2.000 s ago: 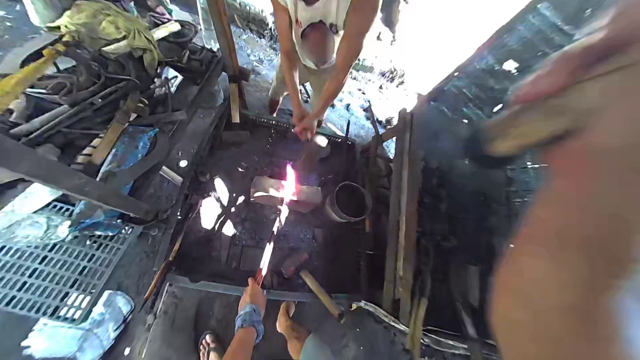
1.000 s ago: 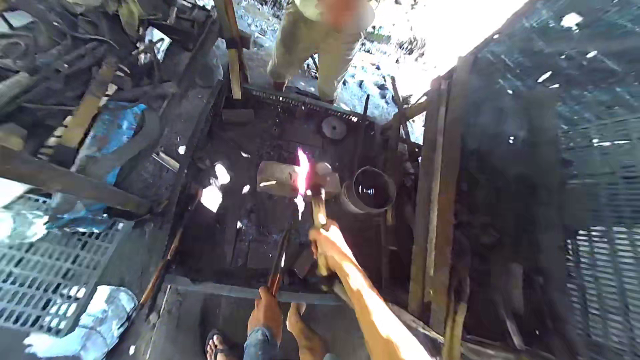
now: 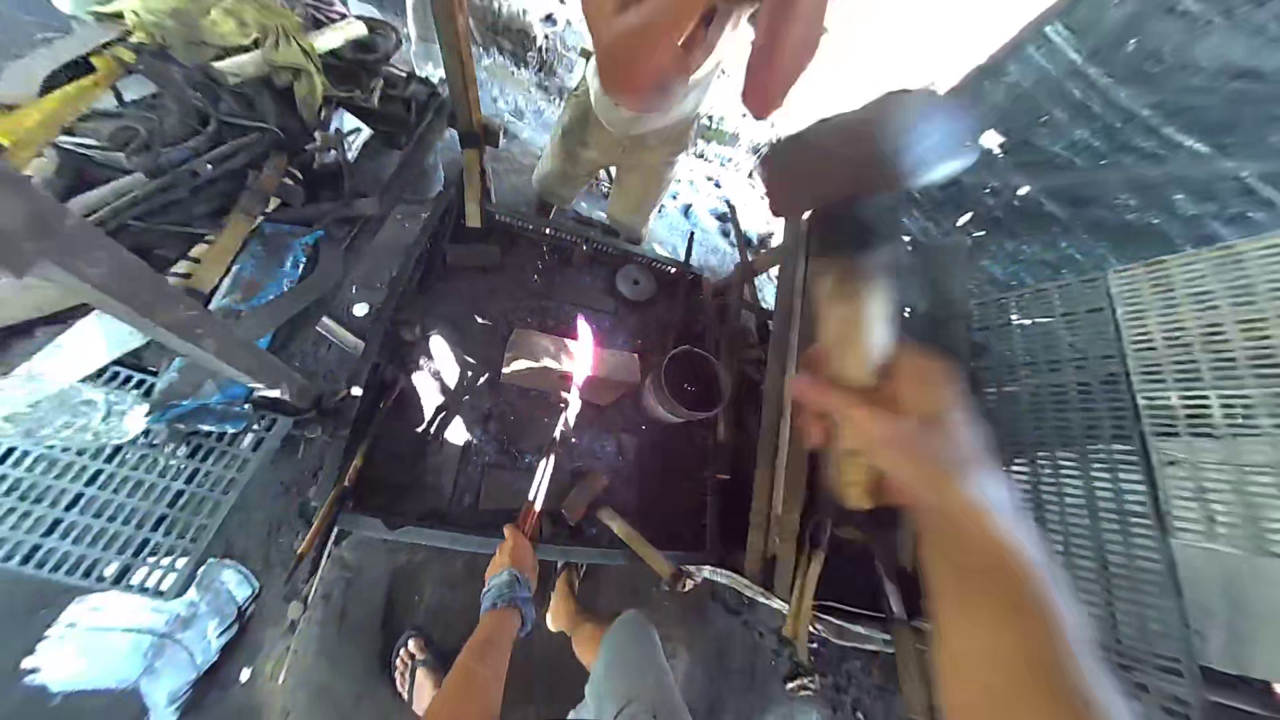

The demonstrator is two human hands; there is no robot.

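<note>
My left hand (image 3: 513, 558), with a cloth around the wrist, grips the near end of a long metal workpiece (image 3: 543, 478). Its glowing far end (image 3: 583, 350) lies across a metal block (image 3: 612, 374) that serves as the anvil. My right hand (image 3: 890, 420), blurred, is raised at the right and closed around the wooden handle of a hammer, whose steel head (image 3: 865, 150) is up and away from the block. A second hammer (image 3: 635, 542) lies near the pit's front edge, right of my left hand.
A co-worker (image 3: 625, 150) stands across the pit, hands blurred at the top. A round container (image 3: 688, 384) sits right of the block, a metal disc (image 3: 635, 283) behind it. Scrap metal (image 3: 200, 150) is heaped at left; plastic crates (image 3: 130, 480) and wooden planks (image 3: 785, 420) flank the pit.
My right hand has lifted its hammer from beside the glowing metal up to the right. The co-worker's hands, low over the pit two seconds ago, are now raised.
</note>
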